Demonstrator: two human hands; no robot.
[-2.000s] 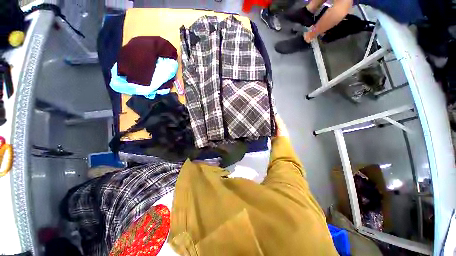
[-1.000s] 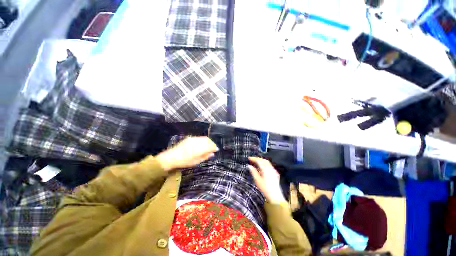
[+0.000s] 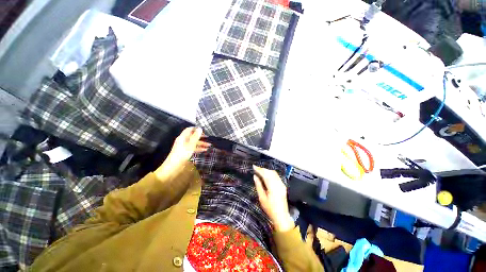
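A plaid garment piece [image 3: 237, 98] lies flat on the white table, with a black strip [image 3: 278, 90] along its right side. Its lower end reaches the table's front edge. My left hand [image 3: 184, 151] is at that edge, by the piece's lower left corner, fingers slightly apart over dark cloth. My right hand [image 3: 272, 194] is lower right, over the plaid cloth on the lap [image 3: 229, 186], fingers bent. Whether either hand grips cloth is unclear. Scissors with red and yellow-orange handles [image 3: 361, 157] lie right of the piece.
The white sewing machine [image 3: 399, 69] with a blue stripe stands at upper right, a blue-green cable [image 3: 426, 125] curving over it. Black toothed-looking items [image 3: 410, 177] and a yellow ball [image 3: 444, 198] are at right. Plaid cloth [image 3: 96, 119] hangs at left. Light-blue cloth [image 3: 362, 252] is low right.
The view has swung from the side board to the machine table. The plaid piece first seen on the board is no longer there; a similar piece lies on the table. My left hand has risen to the table edge.
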